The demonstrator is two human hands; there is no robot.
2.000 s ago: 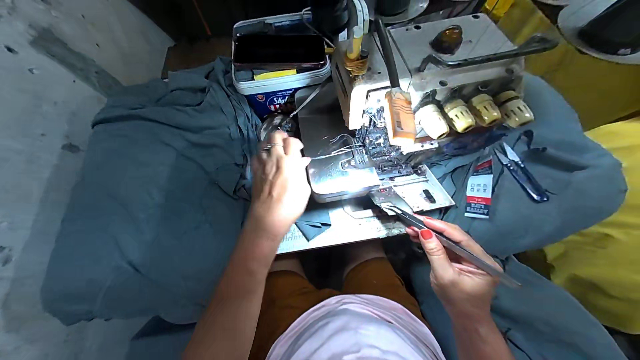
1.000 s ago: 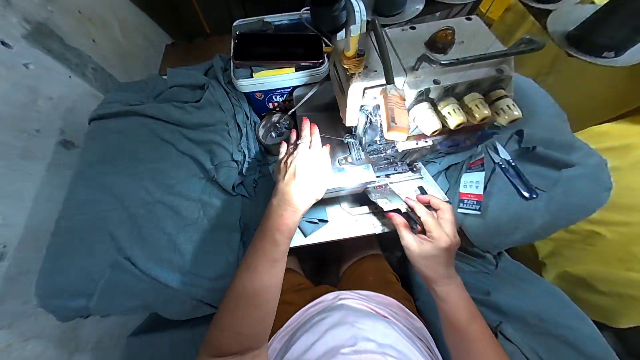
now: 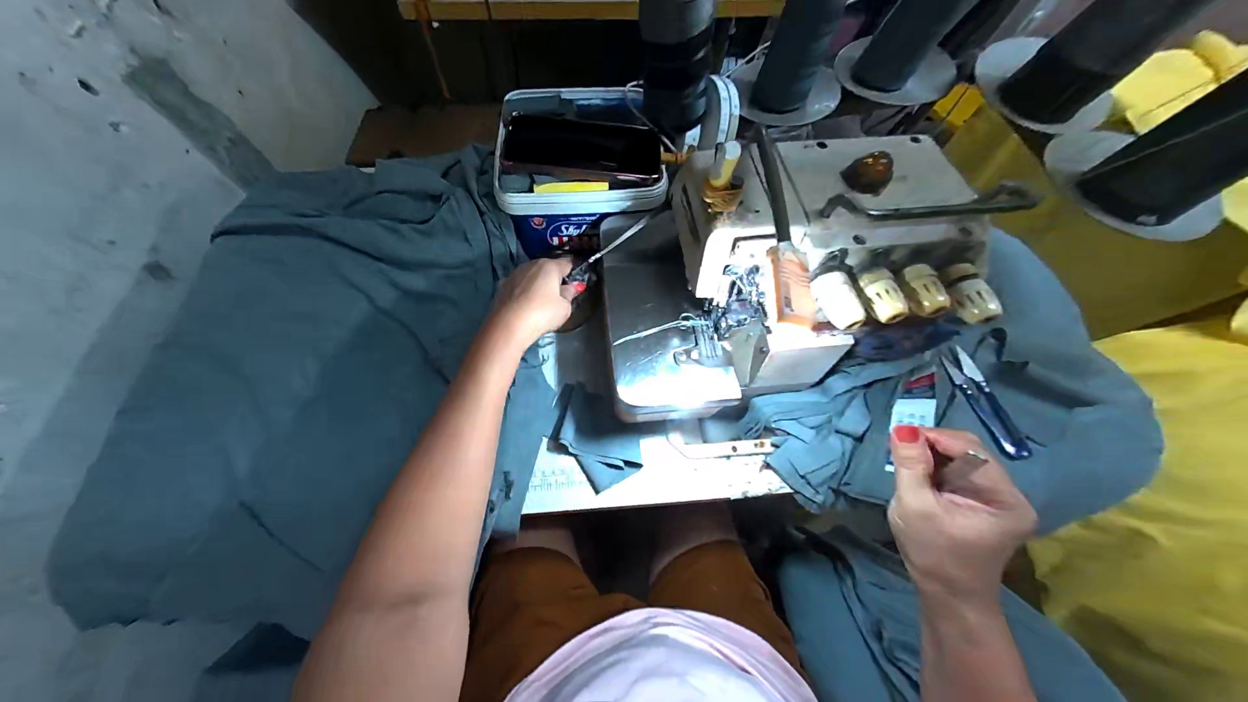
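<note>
My left hand (image 3: 536,297) is at a small dark round dish left of the overlock sewing machine (image 3: 829,224), fingertips on a small dark object I cannot make out. The hand hides most of the dish. The machine's metal cloth plate (image 3: 643,312) lies right of this hand, with loose thread ends near the presser foot (image 3: 707,341). My right hand (image 3: 960,507) is closed over the grey cloth at right, a small end of a thin metal thing showing between its fingers. Above it lie a red and white packet (image 3: 913,414) and blue-handled thread snips (image 3: 987,402).
A plastic tub (image 3: 585,202) holding a dark phone (image 3: 582,148) stands behind my left hand. Grey fabric (image 3: 292,390) is heaped at left, yellow fabric (image 3: 1160,429) at right. Dark thread cones (image 3: 907,44) stand behind the machine. A small grey cloth piece (image 3: 600,439) lies near the table edge.
My left hand has moved from the cloth plate to the dish. My right hand has moved right, away from the machine's front. The view has shifted to show more of the thread cones.
</note>
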